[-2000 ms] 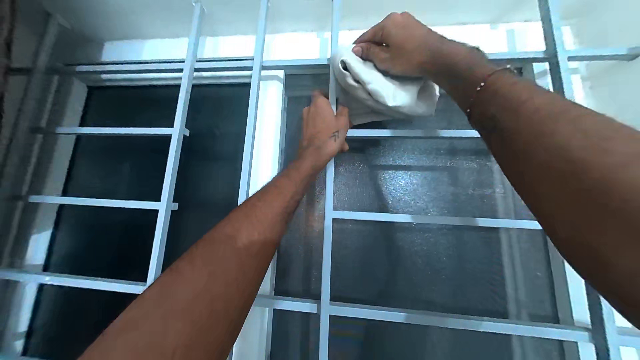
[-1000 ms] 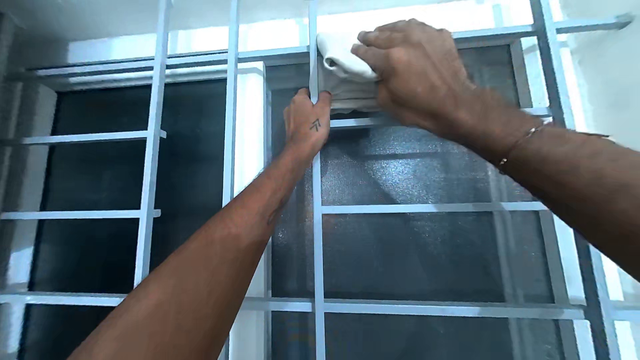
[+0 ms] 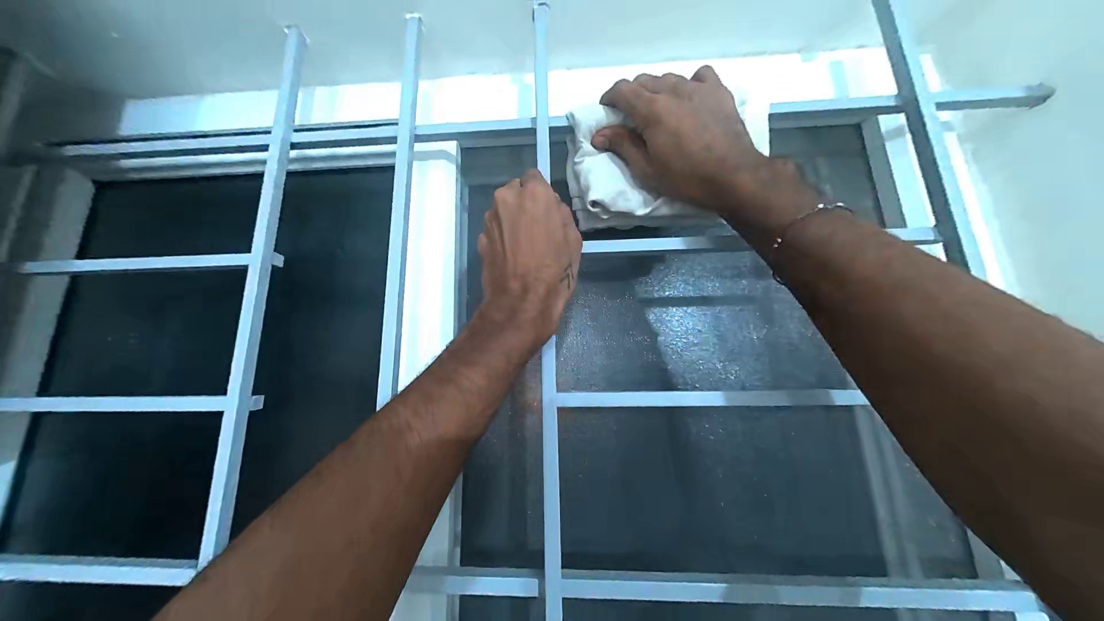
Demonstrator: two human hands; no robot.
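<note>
My left hand [image 3: 530,250] is closed around a vertical bar [image 3: 550,483] of the painted metal window grille, just below the top crossbar. My right hand [image 3: 690,142] holds a folded white cloth [image 3: 604,181] over the top crossbar, to the right of that same bar. The cloth hangs in front of the upper part of the right window pane [image 3: 733,483]. Fingertips curl over the cloth's upper edge, and part of the cloth lies hidden behind the palm. A thin bracelet circles my right wrist.
Grille bars [image 3: 259,302] cross the whole window, some vertical and some horizontal. A dark pane [image 3: 155,345] lies behind them at left, beside a white frame post [image 3: 431,259]. A pale wall [image 3: 1026,207] stands at right, and bar ends stick out near the top.
The view has shifted and now shows the upper bar ends. My left hand stays on the same bar. My right hand has changed its pose on the cloth, which remains near the top crossbar.
</note>
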